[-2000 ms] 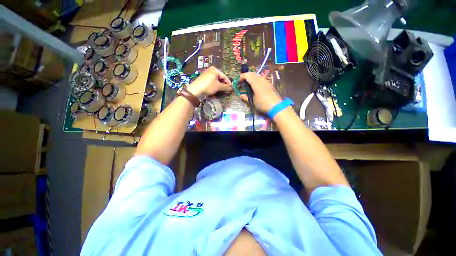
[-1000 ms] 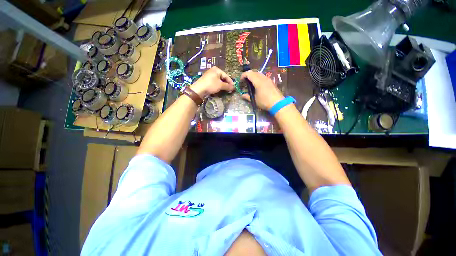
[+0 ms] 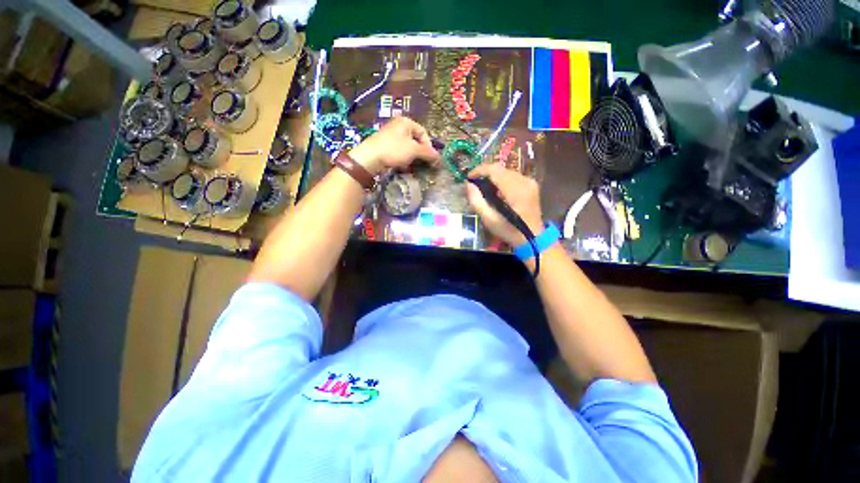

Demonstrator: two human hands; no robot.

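A green ring circuit board (image 3: 462,158) with a white lead lies on the dark printed sheet (image 3: 415,80) between my hands. My right hand (image 3: 509,196), with a blue wristband, holds a black pen-like soldering iron (image 3: 504,209); its cord runs back over the wrist. My left hand (image 3: 401,147), with a brown band, has its fingers pinched together left of the ring; what is between them is too small to tell. A round clear component (image 3: 403,194) stands below my left hand. More green rings (image 3: 330,127) with white leads lie left of it.
Many round components (image 3: 203,146) stand on cardboard (image 3: 267,132) at left. At right are a black fan (image 3: 613,135), pale-handled cutters (image 3: 596,215), a translucent funnel (image 3: 696,77), a black boxy unit (image 3: 731,189) and a small round brownish thing (image 3: 707,247).
My right hand has moved right and down, and the iron now slants with its cord over the wrist. The green ring is now more exposed between the hands. The left hand stays pinched.
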